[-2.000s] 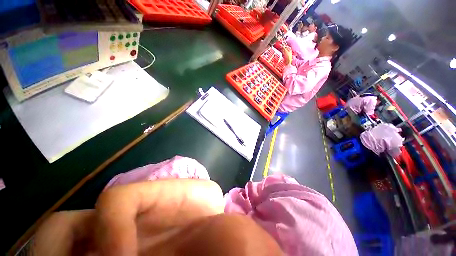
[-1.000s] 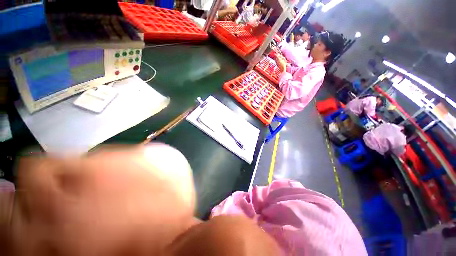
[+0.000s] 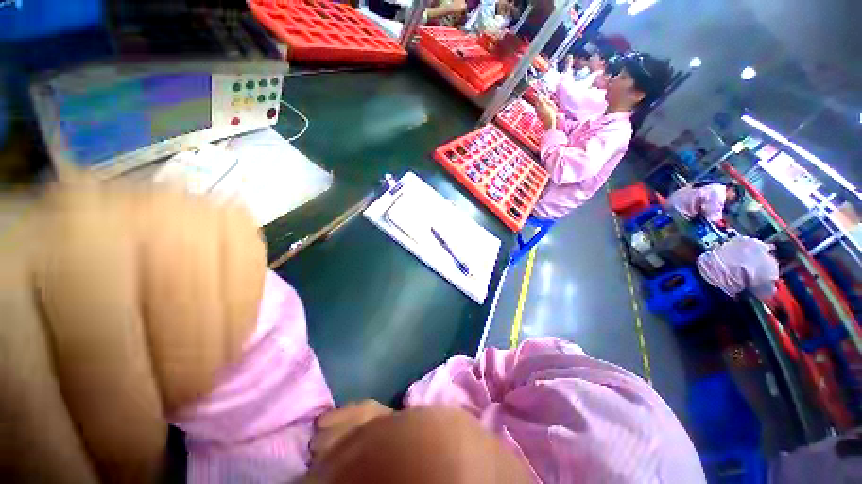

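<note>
My left hand (image 3: 142,312) is large and blurred at the left, close to the camera, cut off by the picture's edge. Its fingers lie side by side; its palm side is hidden. My right hand (image 3: 416,449) is low in the middle, partly cut off, its fingers against my left sleeve (image 3: 260,378). No object shows in either hand. A clipboard (image 3: 406,225) with white sheets lies on the green bench (image 3: 369,326), with a dark pen (image 3: 450,250) on it. A tester with a screen (image 3: 137,118) stands at the upper left on a white paper sheet (image 3: 284,180).
A red tray (image 3: 491,175) of small dark devices lies beyond the clipboard. More red trays (image 3: 326,33) are at the back. A seated person (image 3: 591,156) in pink is beyond the bench end. An aisle (image 3: 567,284) with yellow lines runs at the right.
My left hand has moved up and left, baring its pink sleeve and now covering part of the paper sheet. My right hand's fingers now show against that sleeve. The view has shifted slightly.
</note>
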